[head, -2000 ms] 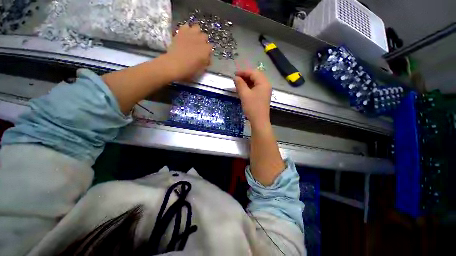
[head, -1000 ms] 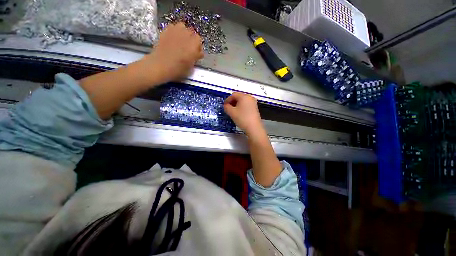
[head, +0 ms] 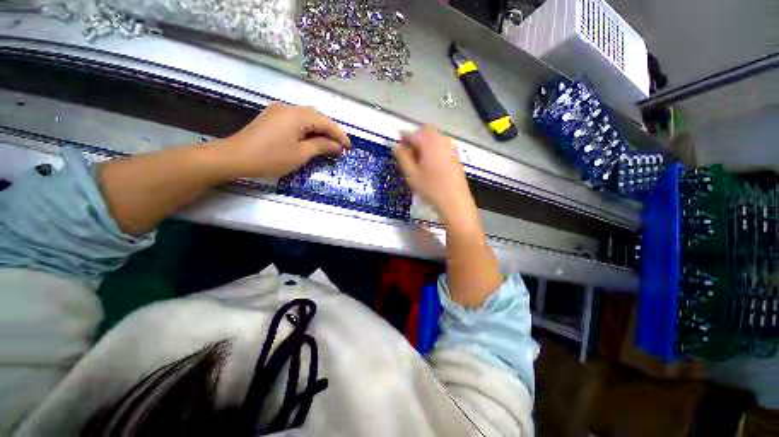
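Note:
The blue circuit board (head: 346, 181), speckled with silver, lies between the metal rails in front of me. My left hand (head: 286, 141) is over the board's upper left part, with thumb and index fingertips close together at its back edge. Whether they hold a small part cannot be seen. My right hand (head: 434, 171) is slightly blurred above the board's right end and the back rail, its fingertips bunched; a held part cannot be made out. The pile of small metal-leaded parts (head: 354, 41) lies on the grey shelf behind.
The shelf also bears a clear bag of white parts (head: 231, 21), a black-and-yellow utility knife (head: 483, 94), stacked blue boards (head: 581, 128) and a white slotted basket (head: 589, 43). A blue bin (head: 659, 265) with green boards (head: 735, 256) stands right. A red stool (head: 400, 294) shows below the rail (head: 342, 229).
My left hand has moved from the metal parts pile down to the board. My right hand moved from the back rail to the board's right end, then back up and away a little.

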